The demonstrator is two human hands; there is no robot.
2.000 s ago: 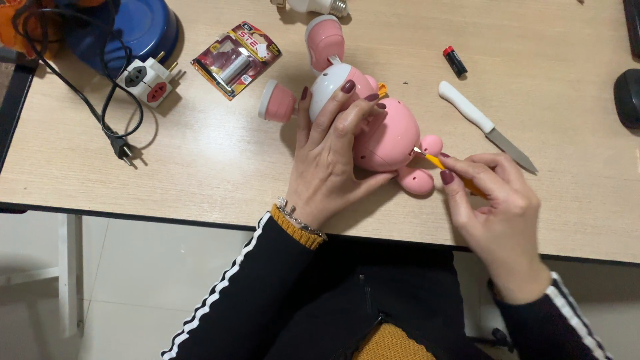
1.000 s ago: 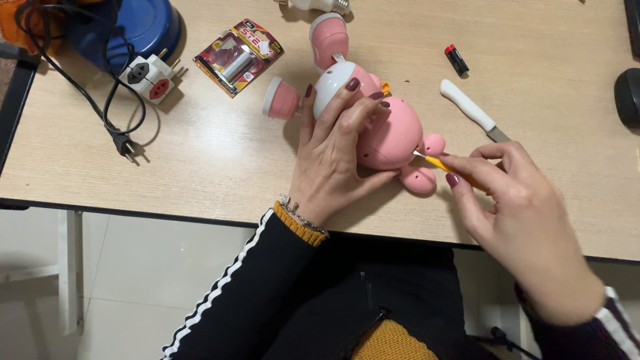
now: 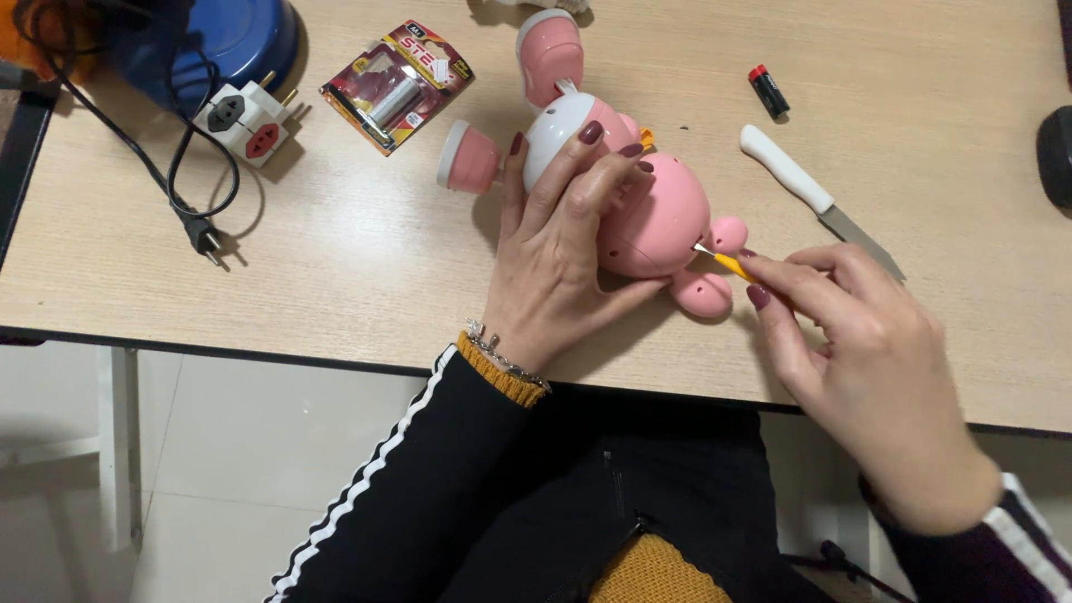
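A pink and white plastic toy figure (image 3: pixel 662 213) lies on the wooden table, its two boot-like feet toward the upper left and two small round ears toward me. My left hand (image 3: pixel 565 239) is spread over its body and holds it against the table. Between the thumb and fingers of my right hand (image 3: pixel 871 360) is a small screwdriver with a yellow handle (image 3: pixel 731 265). Its metal tip touches the toy's rounded head near a small hole, between the ears.
A knife with a white handle (image 3: pixel 787 169) lies right of the toy, below a black and red battery (image 3: pixel 768 92). At the left are a battery blister pack (image 3: pixel 396 86), a white plug adapter (image 3: pixel 244 121), a black power cord (image 3: pixel 201 233) and a blue round base (image 3: pixel 234 50).
My right hand has shifted a little, and its forearm now reaches in from farther right. The screwdriver tip stays against the toy, and my left hand keeps its hold.
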